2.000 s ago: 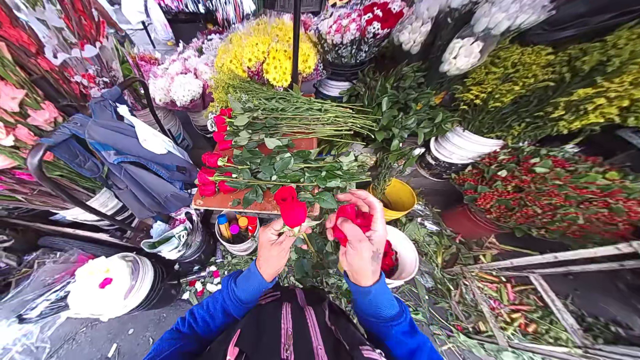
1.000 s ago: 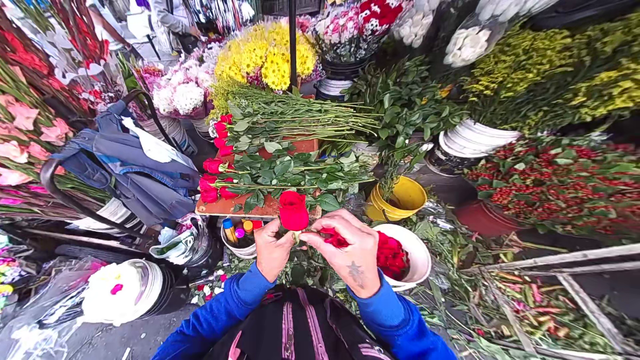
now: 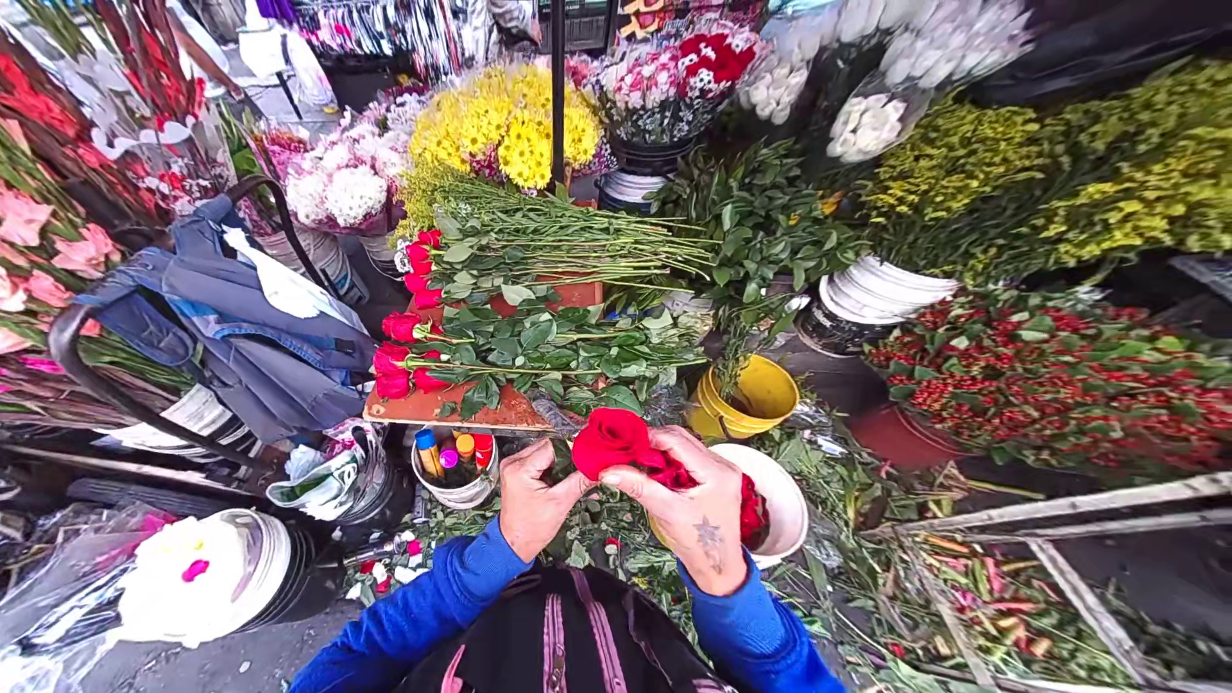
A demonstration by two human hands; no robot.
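Note:
A red rose bloom stands upright between my hands, near the front edge of the wooden board. My left hand pinches just under the bloom from the left, thumb and forefinger closed at its base. My right hand has its thumb against the lower petals and loose red petals gathered in its fingers. Behind it, a white bucket holds more red petals. Long-stemmed red roses lie on the board with their heads to the left. The held rose's stem is mostly hidden.
A small bucket with colored spray cans or bottles is left of my hands. A yellow bucket stands behind the white one. A backpack hangs at left, wooden slats lie at right, and cut greenery litters the ground.
Two seconds ago my right hand was raised, palm up, with petals in it; now it is turned over and its thumb touches the rose bloom. The left hand stays at the rose.

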